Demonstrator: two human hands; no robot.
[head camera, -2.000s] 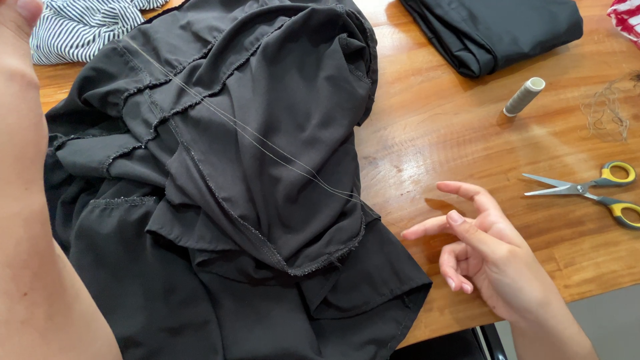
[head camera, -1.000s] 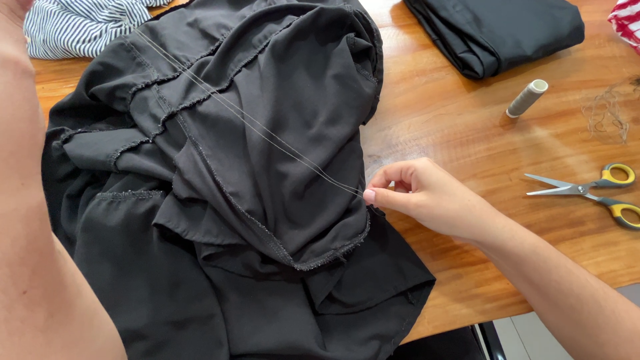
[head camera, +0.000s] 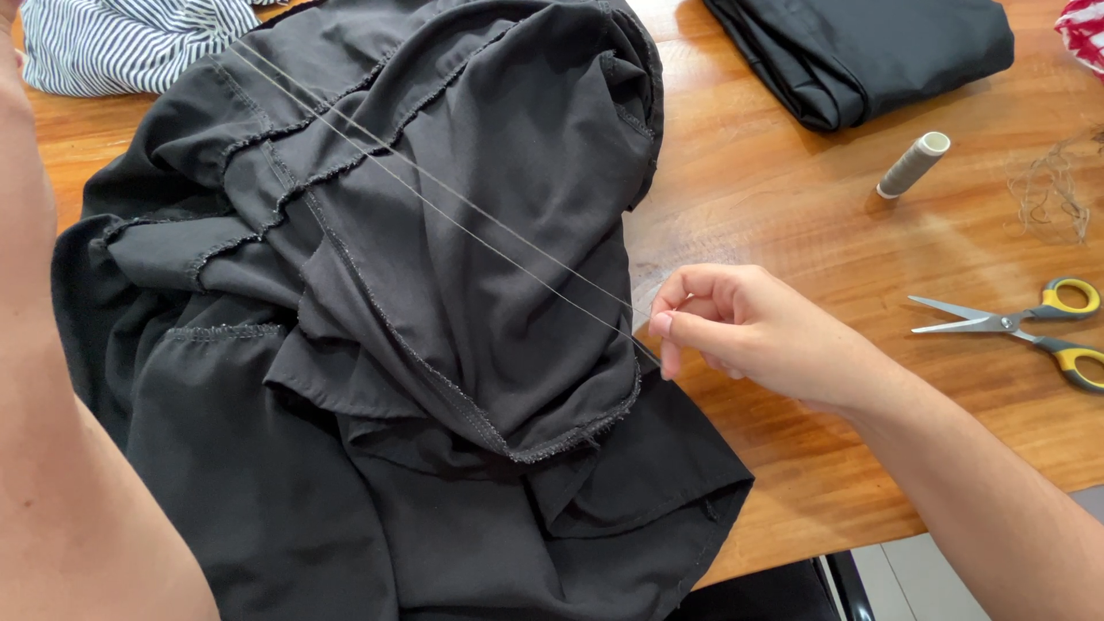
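Note:
Black fabric with overlocked seams (head camera: 483, 285) lies crumpled across the wooden table. Two strands of light grey thread (head camera: 483, 239) run diagonally over it, from the upper left down to my right hand (head camera: 720, 332). That hand pinches the strands between thumb and fingers just beyond the fabric's right edge; whether a needle is there I cannot tell. My left forearm rises along the left edge of the view, and only a sliver of my left hand (head camera: 7, 43) may show at the top left corner, so its fingers and anything in them are hidden.
A spool of grey thread (head camera: 914, 166) stands right of the fabric. Scissors with yellow and grey handles (head camera: 1005, 323) lie with blades apart, near loose thread scraps (head camera: 1048, 194). Folded black cloth (head camera: 871, 56), striped cloth (head camera: 129, 43) and red-and-white cloth (head camera: 1082, 39) rest on the table (head camera: 811, 483).
My right hand was spread with fingers apart two seconds ago; it came in to the thread near the fabric's edge and closed on it. The two strands now lie farther apart near the hand.

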